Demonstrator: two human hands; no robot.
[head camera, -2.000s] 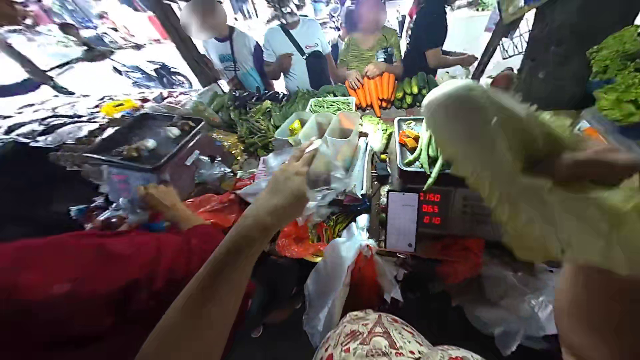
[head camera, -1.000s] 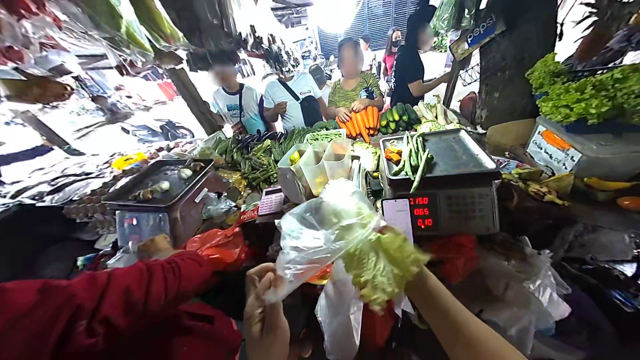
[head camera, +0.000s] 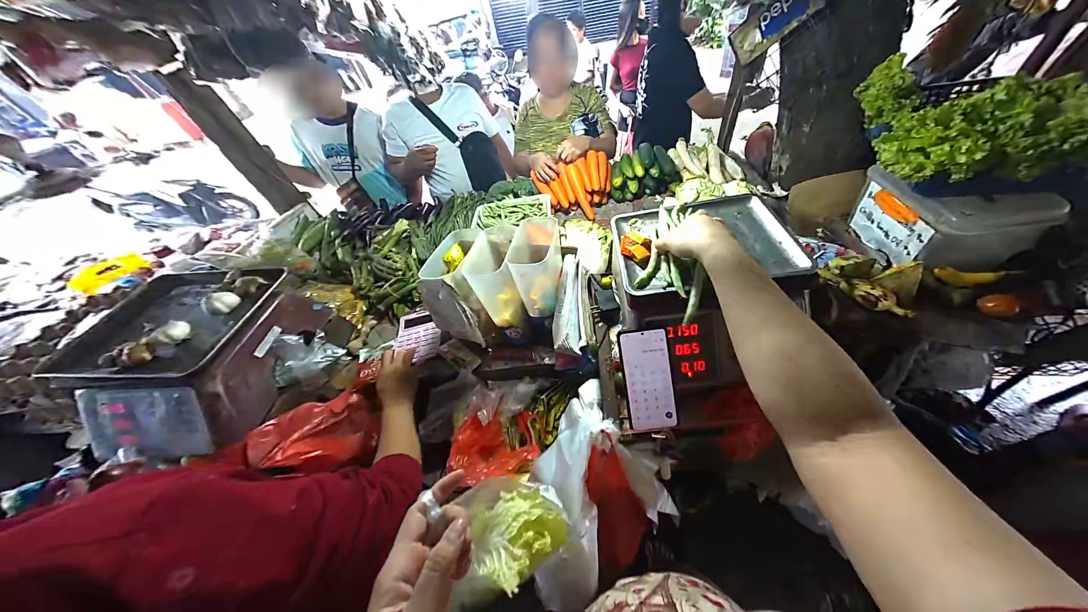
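My right hand (head camera: 695, 238) is closed on some long green beans (head camera: 671, 263) at the left side of the metal scale tray (head camera: 765, 242). Orange pieces of vegetable (head camera: 635, 247) lie beside the beans. Low in the middle, my left hand (head camera: 433, 544) holds a clear plastic bag with a leafy cabbage (head camera: 517, 535) in it. Below the tray the scale shows a lit red display (head camera: 687, 348), and a phone (head camera: 648, 380) with a keypad on its screen leans in front of it.
A co-worker's hand (head camera: 397, 376) touches a calculator (head camera: 418, 337) at left, near a second scale tray (head camera: 170, 323). Carrots (head camera: 578, 180), cucumbers (head camera: 642, 170) and clear bins (head camera: 497, 280) stand beyond. Hanging white and red bags (head camera: 586, 501) are close to my left hand. Several people stand across the stall.
The cabbage, bare in my right hand at first, is now inside the bag at my left hand. My right hand has moved from the cabbage to the beans on the tray.
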